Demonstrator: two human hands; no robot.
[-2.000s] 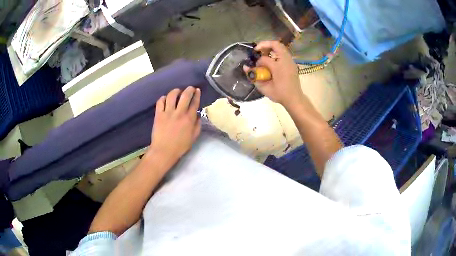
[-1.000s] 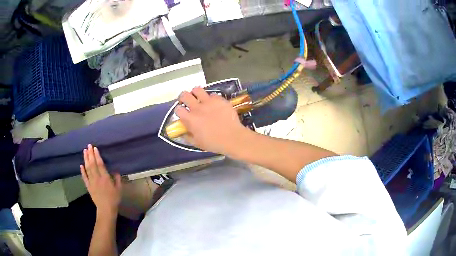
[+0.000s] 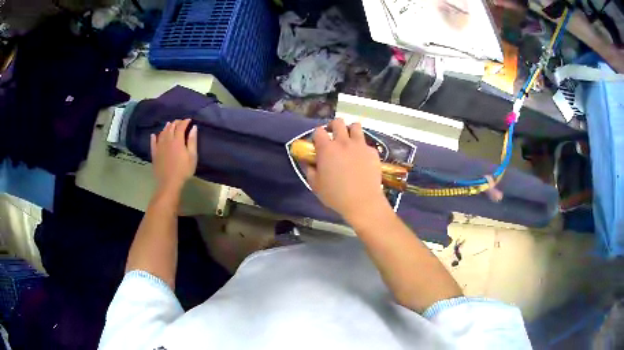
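The dark purple-grey trouser leg lies over the long padded board, whose round bare end shows at the right. My right hand is closed around the yellow-brown handle of the steam iron. The iron's pale-rimmed plate lies on the cloth at mid-board, its tip towards the left; the hand hides part of it. My left hand lies flat on the cloth near the board's left end, fingers slightly apart, holding nothing.
A hose and yellow ribbed line run from the iron to the upper right. A blue crate stands behind the board at left. Papers lie on a table beyond. Light-blue sheeting hangs at right. Dark garments lie at far left.
The view has shifted left, showing the board's left end. The iron, first held above the board's right part, is now down on the cloth. My left hand has moved towards the left end.
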